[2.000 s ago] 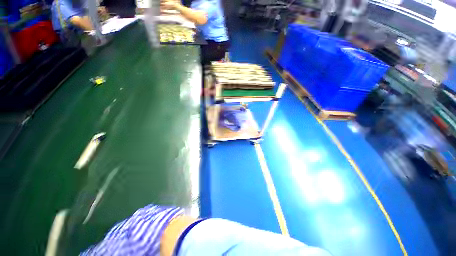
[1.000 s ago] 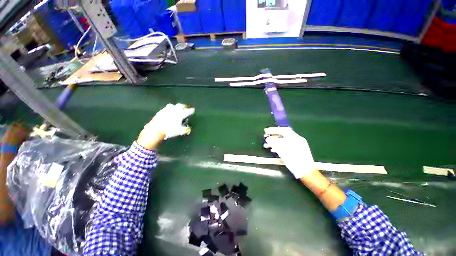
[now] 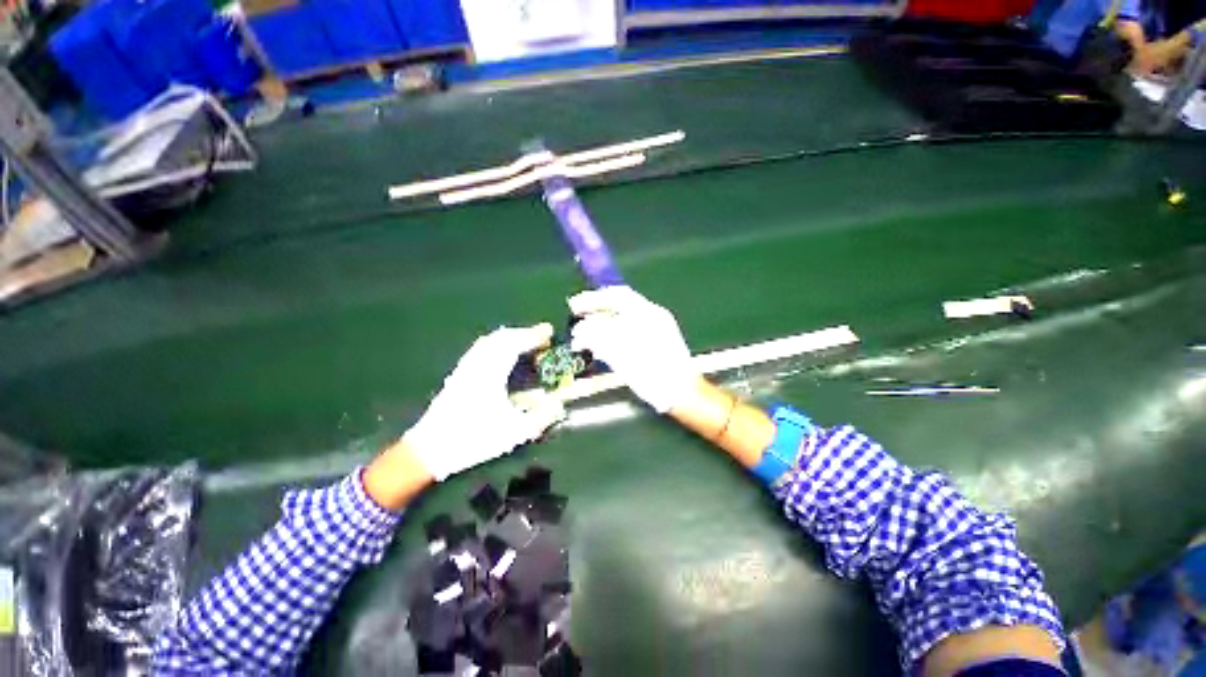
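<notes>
A small green circuit board (image 3: 561, 365) is held between my two white-gloved hands, just beyond the pile of black pads (image 3: 496, 582). My left hand (image 3: 487, 403) grips the board's left side. My right hand (image 3: 638, 347) is at its right side, with fingertips bent beside a dark edge; whether it grips the board or a dark piece I cannot tell. The purple strip (image 3: 578, 228) runs away from my right hand. A long cream strip (image 3: 780, 352) lies under and beyond my right hand.
Two crossing cream strips (image 3: 615, 165) lie at the purple strip's far end. A short cream piece (image 3: 981, 307) and thin tweezers (image 3: 932, 390) lie right. Another board (image 3: 1173, 195) is far right on the belt. A clear plastic bag (image 3: 113, 569) is at left, a black tray (image 3: 979, 82) beyond the belt. A person's arm shows top right.
My hands have come together, and a circuit board now shows between them. The view has turned right, so the strips and pile appear further left. Another board has come into view at far right.
</notes>
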